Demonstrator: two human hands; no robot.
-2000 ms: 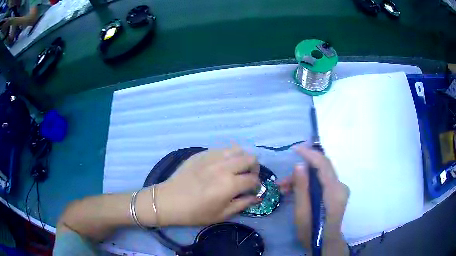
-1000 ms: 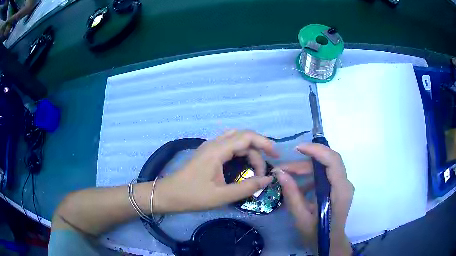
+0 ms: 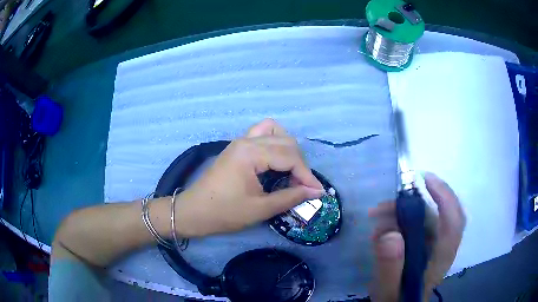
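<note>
My left hand [image 3: 245, 171] is over the open ear cup, with thumb and forefinger pinched at the upper edge of the green circuit board [image 3: 321, 221]. Whether a thin wire is between the fingertips is too small to tell. A silver-white rectangle [image 3: 307, 209] lies beside the board. The black headband [image 3: 183, 171] curves round to the closed ear cup [image 3: 268, 276] at the bottom. My right hand [image 3: 436, 236], blurred and cut off by the bottom edge, holds the soldering iron [image 3: 411, 230] right of the cup, its tip pointing up and away.
A green solder spool [image 3: 392, 35] stands at the foam sheet's [image 3: 236, 82] far edge. White paper [image 3: 460, 118] lies on the right, beside a blue tray [image 3: 528, 147]. A blue cap [image 3: 47, 115] and black cords are on the left. More headphones [image 3: 112, 17] lie on the far dark green surface.
My right hand has moved away from the ear cup to the right with the soldering iron. My left fingers have closed into a pinch at the board's edge. The view has shifted, exposing more of the board.
</note>
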